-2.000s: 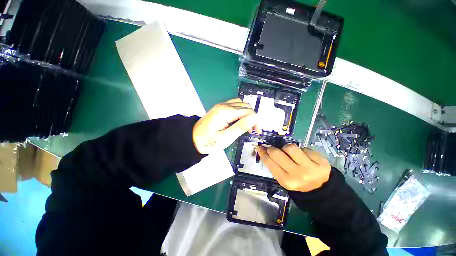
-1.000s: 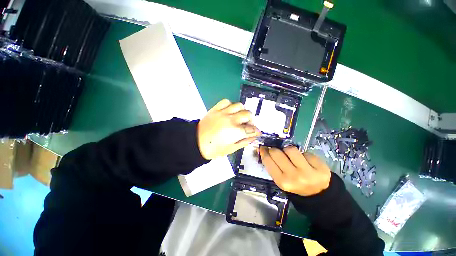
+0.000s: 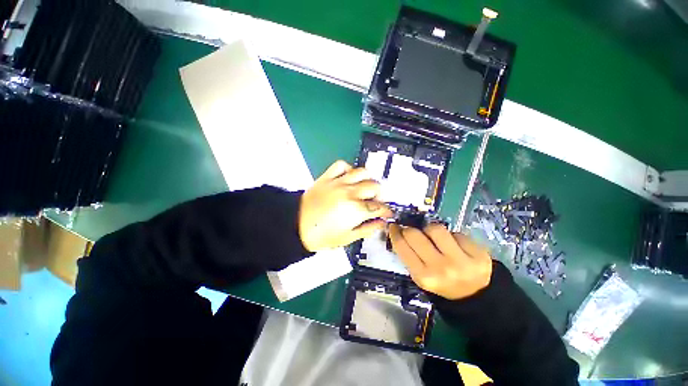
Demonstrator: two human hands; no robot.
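Three display modules lie in a column. The far module (image 3: 411, 170) shows a bright silver panel, the near module (image 3: 385, 310) a greyer one. The middle module (image 3: 375, 255) is partly hidden by both hands. My left hand (image 3: 343, 207) reaches in from the left, its fingertips at the middle module's upper part. My right hand (image 3: 443, 256) comes from the right with its fingertips pinched around a small dark strip over the same module. The two hands' fingertips nearly meet. Whether my left fingers hold anything is hidden.
A black module stack (image 3: 441, 75) stands ahead by the white rail (image 3: 588, 154). A pale board (image 3: 256, 136) lies left, partly under my left arm. A pile of small parts (image 3: 524, 226) and a clear plastic bag (image 3: 603, 313) lie right. Tall black stacks (image 3: 56, 151) stand far left.
My left hand has moved down from the far module towards the middle one, its fingertips now beside my right fingertips. My right hand has shifted only slightly.
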